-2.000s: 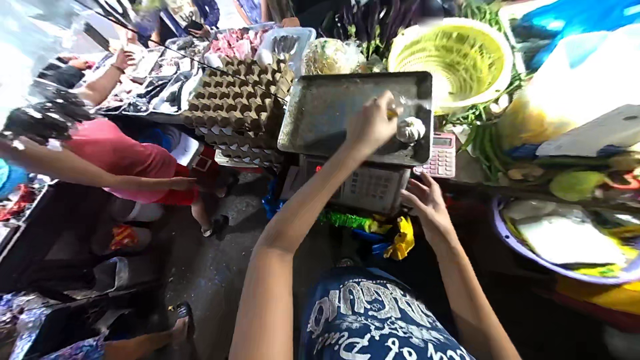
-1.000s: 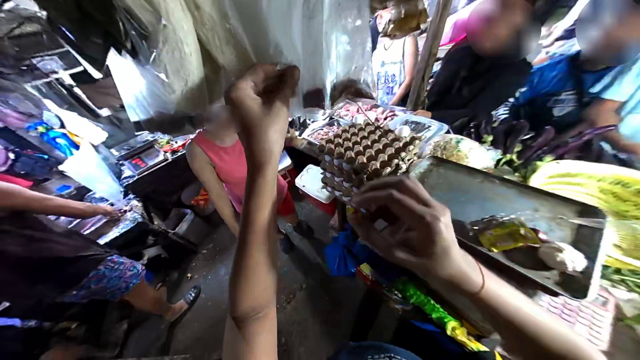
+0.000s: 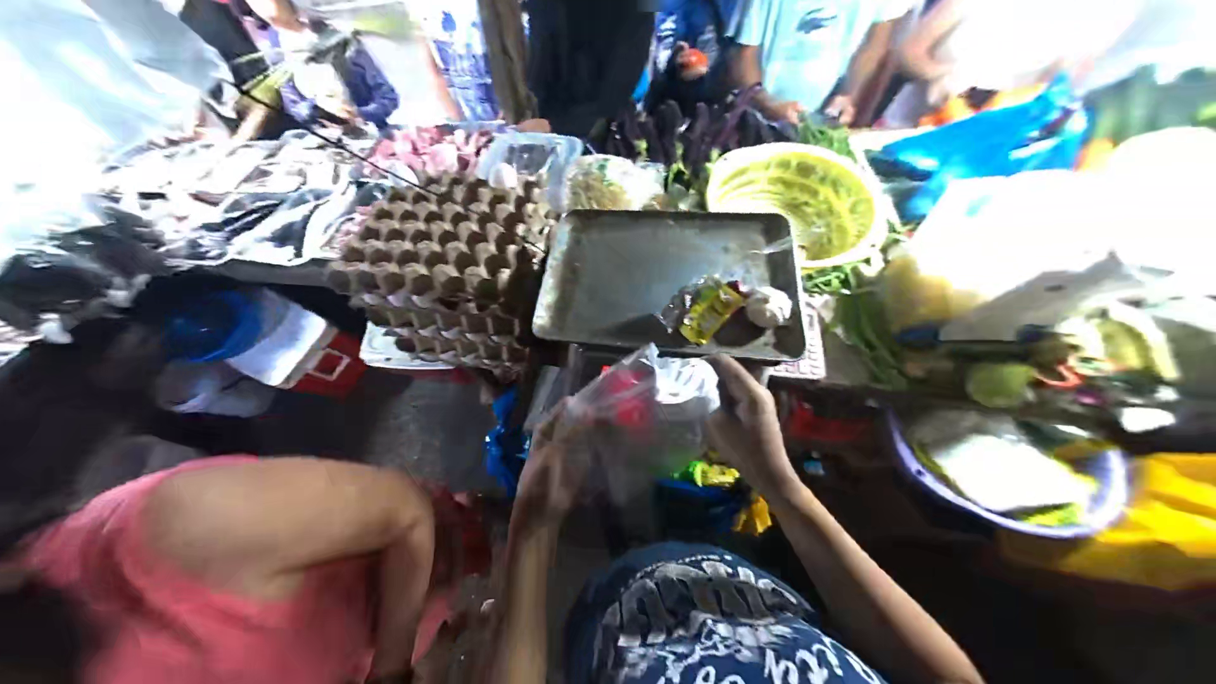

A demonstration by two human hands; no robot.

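Between my hands is a clear plastic bag [image 3: 632, 408], held in front of the scale. My left hand [image 3: 556, 456] grips its left side, and my right hand [image 3: 746, 418] has hold of its right edge, near a bunched white part. Just beyond the bag, a metal tray [image 3: 627, 266] bears a yellow packet [image 3: 711, 311] and, to the packet's right, a white bulb [image 3: 768, 307] that looks like garlic. The scale under the tray is mostly hidden by the bag and my hands.
Stacked egg trays [image 3: 446, 247] stand left of the metal tray. A yellow basket [image 3: 807, 199] sits behind it at the right, and a purple-rimmed basin [image 3: 1007, 522] is lower right. A person in a pink top [image 3: 256, 579] is close at my left. Other people stand across the stall.
A second ago my left hand was raised high and no bag was plain to see; now both hands are low, holding the clear bag. The view has turned back to the stall.
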